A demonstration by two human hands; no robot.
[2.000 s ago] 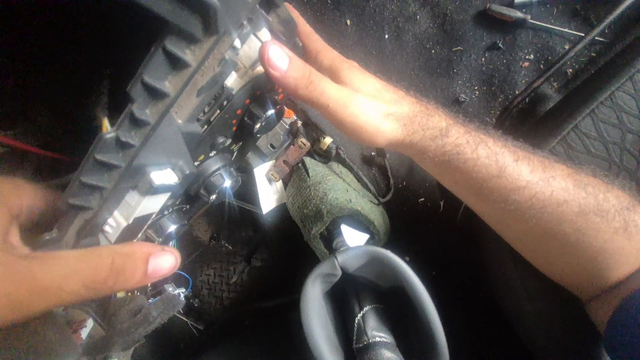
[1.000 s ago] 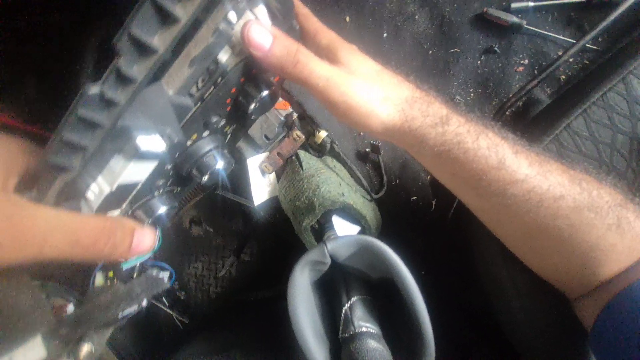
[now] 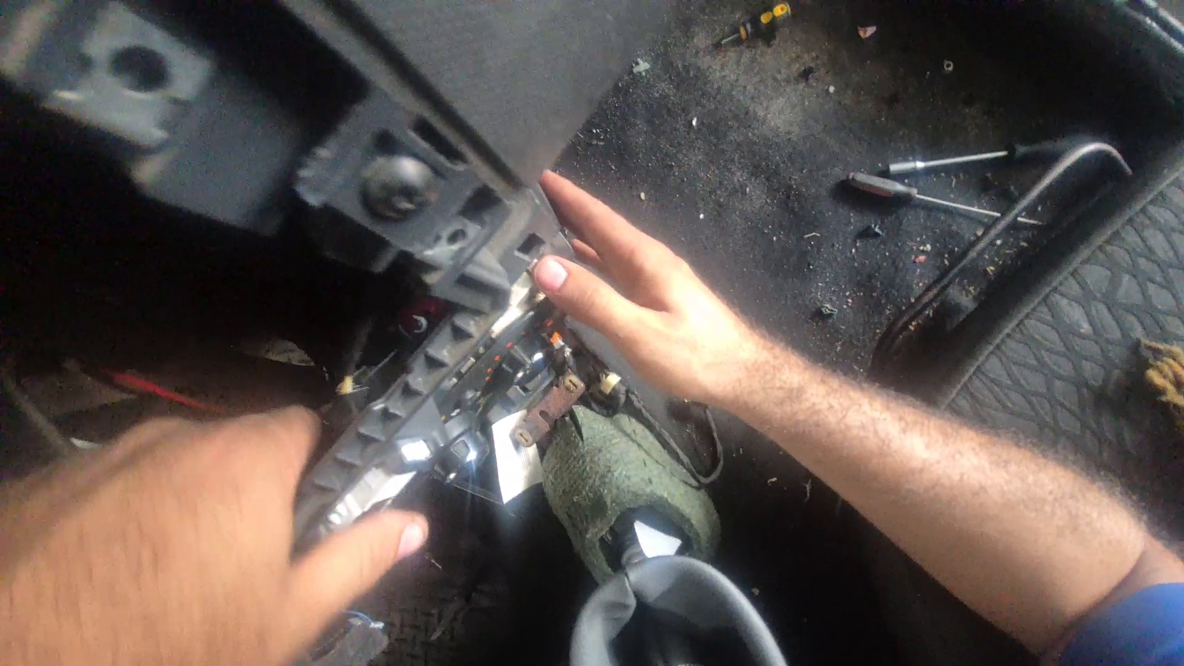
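Observation:
A grey plastic dashboard panel with climate control knobs (image 3: 388, 425) slants between my hands, its ribbed edge facing up. My left hand (image 3: 213, 518), somewhat blurred, is wrapped over the panel's lower left end, with the thumb on the knob side. My right hand (image 3: 647, 305) grips the upper right end, thumb on the near face and fingers behind it. Below the panel, a rusty metal bracket (image 3: 548, 409) and a white piece (image 3: 514, 455) show beside a green foam sleeve (image 3: 624, 481) around the gear lever's base. The grey gear lever boot (image 3: 680, 610) stands in front.
Screwdrivers (image 3: 883, 188) (image 3: 763, 20) and a metal-shafted tool (image 3: 953, 162) lie on the debris-strewn floor. A black seat edge (image 3: 1073, 268) is at the right. Dashboard framework with a screw (image 3: 398, 185) juts in at the upper left. A red cable (image 3: 166, 390) runs at the left.
The panel has turned so its knobs face further away, with both hands still at its ends. The view has shifted, bringing the upper dashboard framework and more floor into sight.

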